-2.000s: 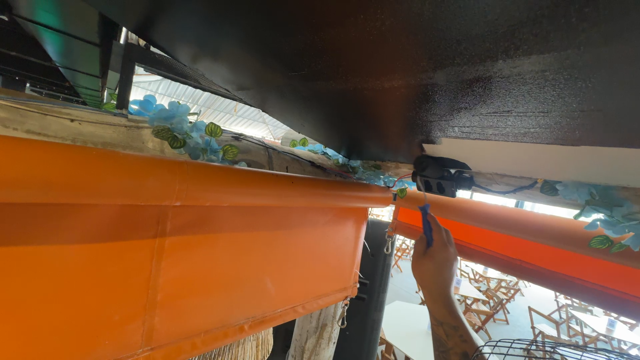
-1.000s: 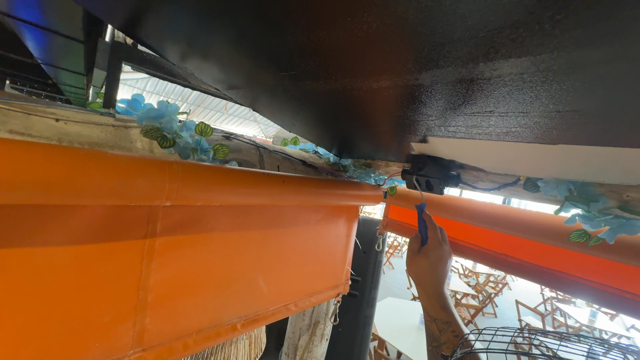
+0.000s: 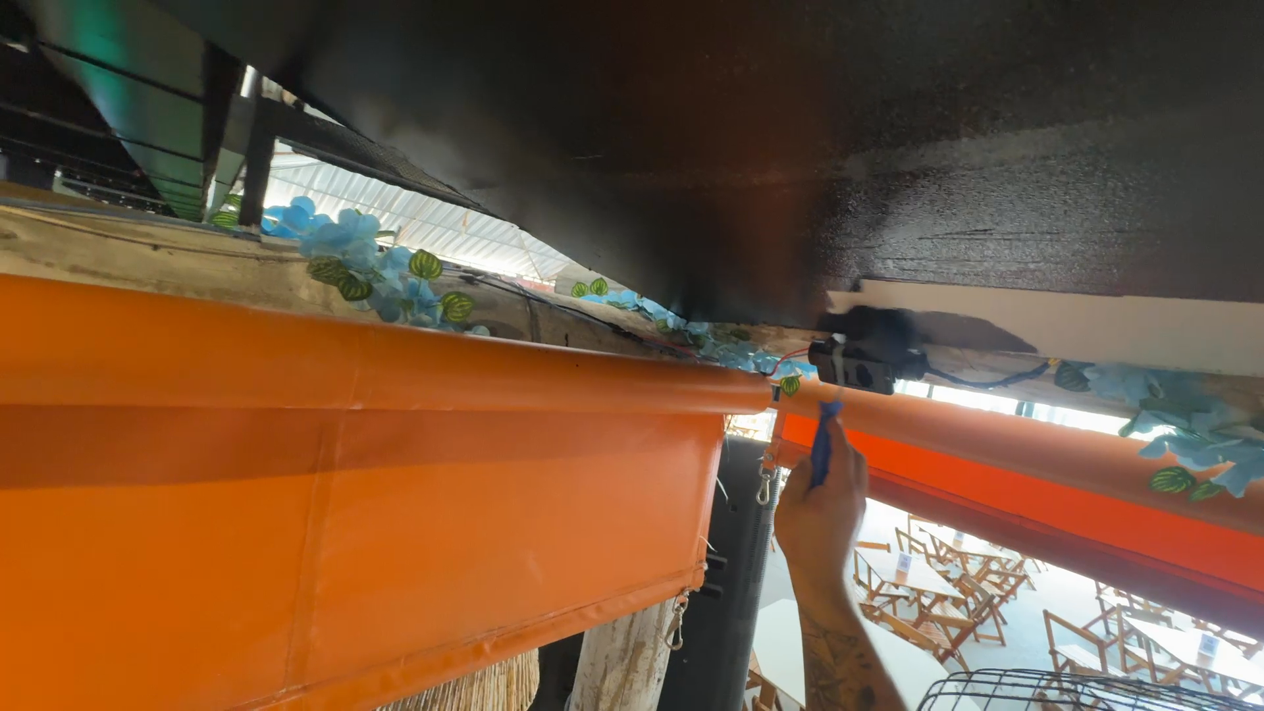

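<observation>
Raised under the ceiling, my right hand (image 3: 825, 494) grips a blue-handled tool (image 3: 826, 439), probably a paintbrush; its blurred upper end points at a black fixture (image 3: 854, 365) with red and dark wires. Above is a glossy black ceiling panel (image 3: 691, 148). A pale strip (image 3: 1066, 311) runs along the panel's lower edge at the right, with a dark patch (image 3: 973, 331) near the fixture. My left hand is out of view.
Orange roll-up awnings (image 3: 494, 494) hang at left and right, with metal snap hooks (image 3: 764, 486). Blue artificial flowers (image 3: 346, 242) line the wooden beam (image 3: 118, 237). Below are wooden folding chairs (image 3: 918, 632), white tables (image 3: 904, 573), a wire basket or guard (image 3: 1086, 681) and a wooden post (image 3: 622, 662).
My right hand stays raised with the blue-handled tool below the black fixture. No other plain change shows.
</observation>
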